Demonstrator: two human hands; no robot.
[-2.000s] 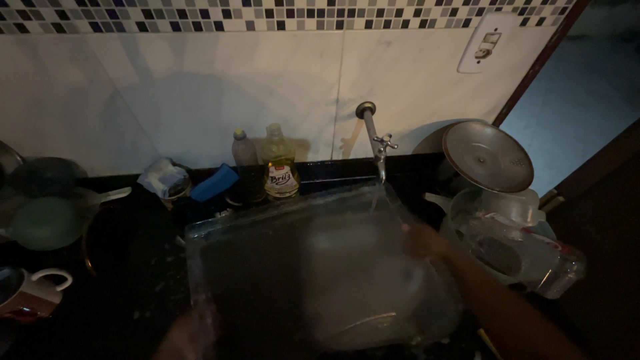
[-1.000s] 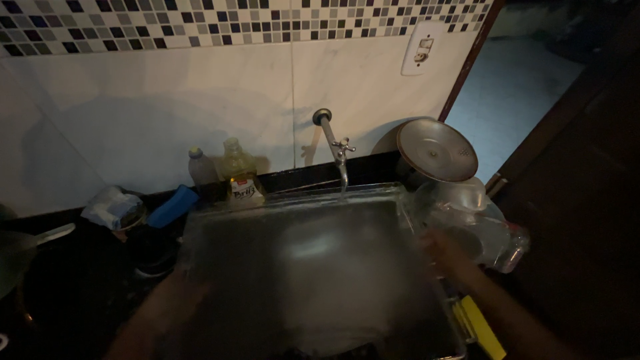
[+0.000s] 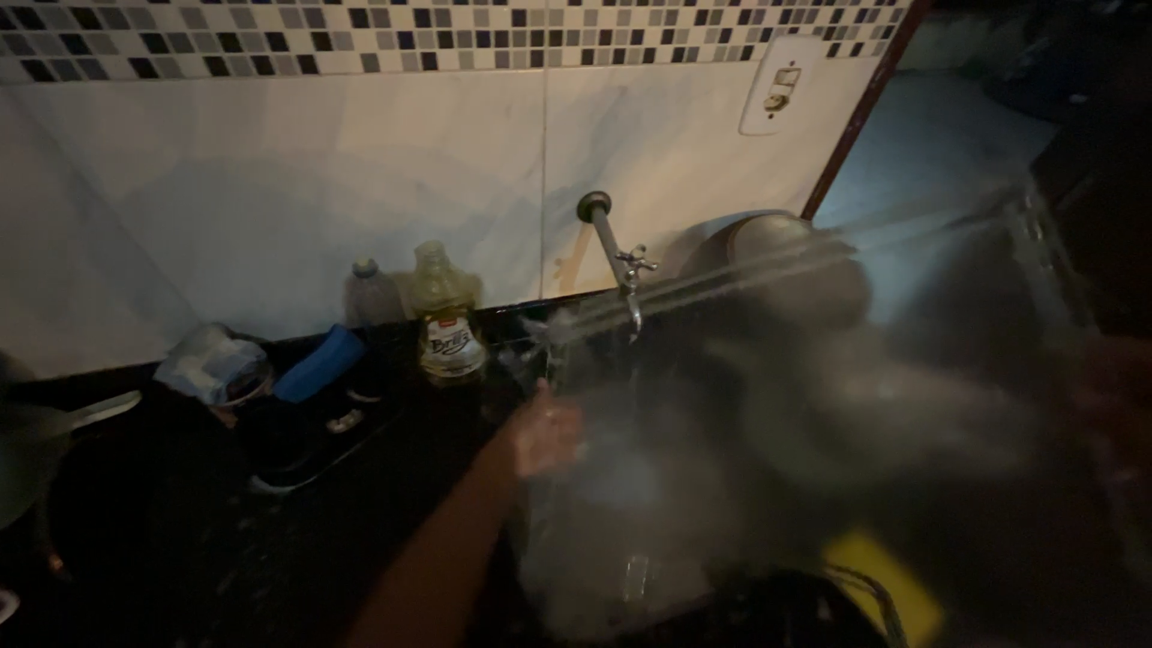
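Observation:
A large, clear rectangular glass or plastic panel or bin (image 3: 630, 504) spans the middle and right of the head view, tilted, its right side raised. My left hand (image 3: 547, 434) grips its left edge. At its right edge, dim and blurred, is my right hand (image 3: 1116, 405), also holding on. Behind its upper edge the metal tap (image 3: 633, 261) comes out of the wall. A yellow sponge or cloth (image 3: 886, 585) shows low down, blurred. Through the clear surface a round metal lid or pan (image 3: 796, 270) is visible.
Left of the tap stand a Brill's bottle of yellow liquid (image 3: 450, 342) and a smaller clear bottle (image 3: 371, 292). A blue sponge or cloth (image 3: 321, 363), a bag-covered container (image 3: 216, 367) and a pot handle (image 3: 103, 409) lie farther left. A wall socket plate (image 3: 781, 85) is above right.
The large clear thing has moved to the right with both hands on it, and its right side now covers the metal lid and the dishes there.

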